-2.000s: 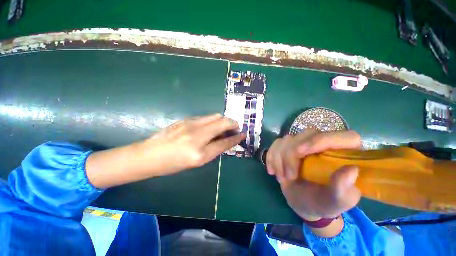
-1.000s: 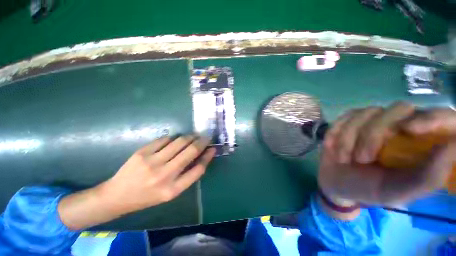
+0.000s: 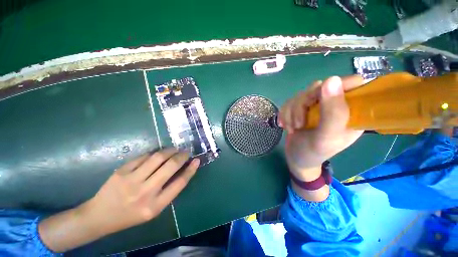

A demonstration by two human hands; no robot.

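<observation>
The phone assembly [image 3: 188, 123] lies slightly tilted on the green mat, its dark board at the top and its white-silver middle showing. My left hand [image 3: 143, 185] rests at its lower end, fingertips on the bottom edge; whether it grips the phone is hidden. My right hand [image 3: 319, 123] is closed around the orange electric screwdriver [image 3: 391, 103], held roughly level. Its dark nose is at the right edge of the round screw tray [image 3: 253, 125]. Tiny screws are heaped in the upper part of the tray, and bare dimples show below.
A small white-pink counter [image 3: 268, 65] lies near the worn ledge [image 3: 211, 50]. A silver multi-slot part [image 3: 371, 67] and a dark device [image 3: 429, 66] are at the right. Dark phone assemblies [image 3: 354, 10] lie on the belt beyond. Another blue sleeve [image 3: 424, 168] and a black cord [image 3: 402, 173] are at lower right.
The screwdriver nose has gone from beside the phone to the tray's right edge. My left hand has slid to the phone's lower end. The whole view has shifted and turned rightward.
</observation>
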